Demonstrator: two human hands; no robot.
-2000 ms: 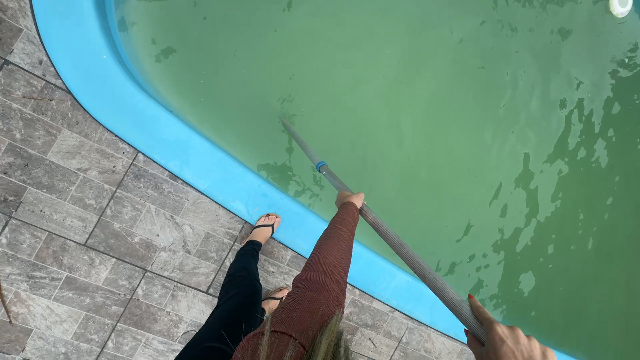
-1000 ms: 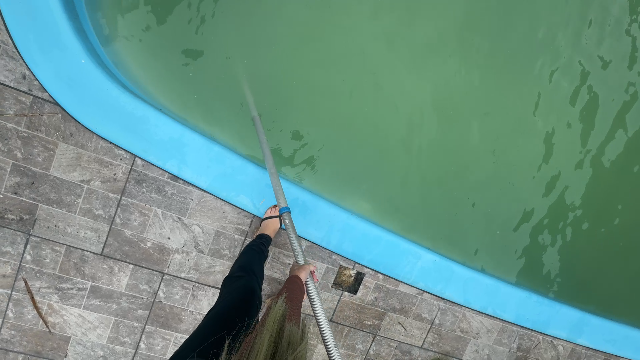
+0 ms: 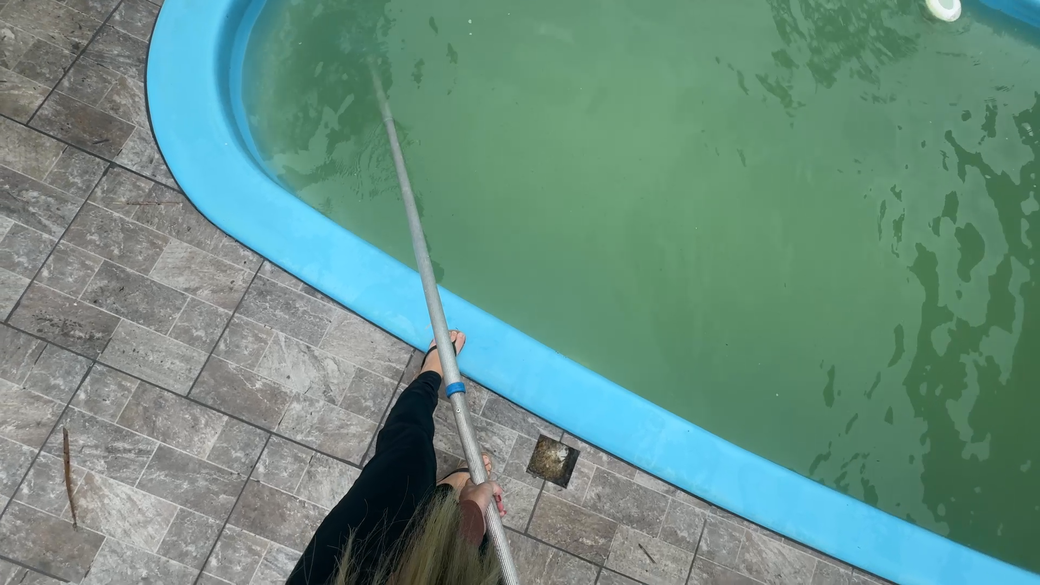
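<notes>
A long grey telescopic metal pole (image 3: 415, 219) runs from the bottom edge of the view over the pool's rim and into green water (image 3: 650, 244). Its far end is lost in the murky water. My left hand (image 3: 485, 496) is closed around the ribbed section of the pole, low in the view and close to my body. A blue collar (image 3: 456, 389) on the pole sits between that hand and the blue pool rim (image 3: 561, 361). My right hand is outside the view, as is the pole's near end.
One foot in a flip-flop (image 3: 444, 351) rests on the rim's edge; the other foot (image 3: 459, 475) is on grey stone-look tiles (image 3: 268, 366). A small square drain cover (image 3: 552, 461) lies right of my feet. A white round float (image 3: 944, 8) is at the top right, a brown twig (image 3: 68, 475) at the left.
My left hand and the blue collar have moved back from above the water to above the tiles, the pole now lying steeper. My right hand, seen two seconds ago, has left the view.
</notes>
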